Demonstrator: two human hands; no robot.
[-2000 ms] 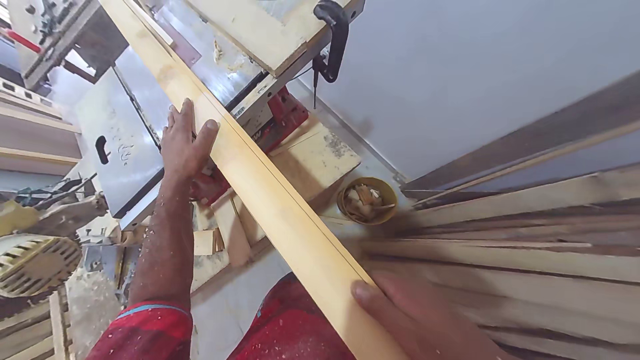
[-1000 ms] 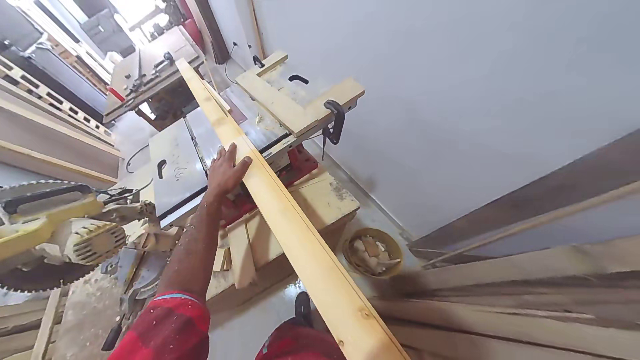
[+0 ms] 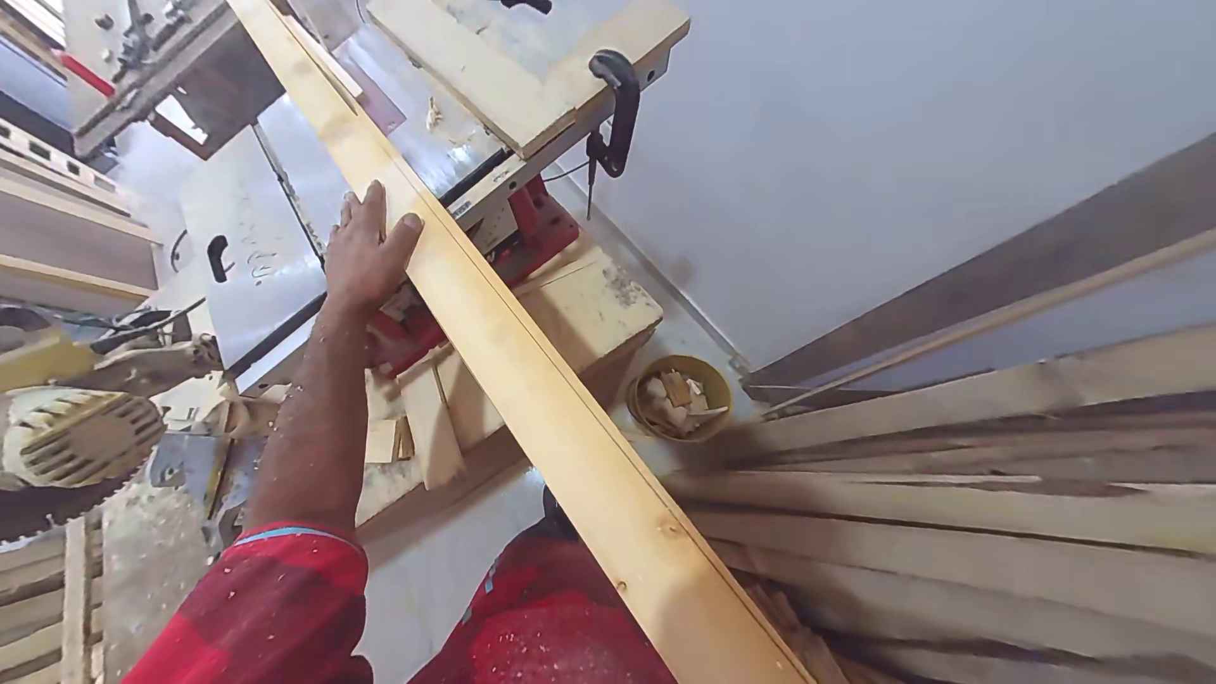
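A long, light wooden board point(image 3: 532, 399) runs diagonally from the top left to the bottom edge, its far part lying over the metal top of a table saw point(image 3: 285, 161). My left hand point(image 3: 369, 249) rests on the board's left edge, fingers spread, thumb on its upper face. My right hand is out of view. A narrow strip or line follows the board's right edge. Right of the board, a wooden piece point(image 3: 532, 114) sits on the saw top near a black clamp point(image 3: 619, 109).
A yellow miter saw point(image 3: 81, 432) stands at the left. Below the table saw is a wooden box or bench point(image 3: 598, 304) with offcuts. A bucket point(image 3: 679, 432) of scraps stands on the floor, and stacked boards point(image 3: 950, 513) fill the lower right, beside the wall.
My right hand, on the near part of the board two seconds ago, is no longer in view. My left hand stays on the board. The view has tilted down since one second ago.
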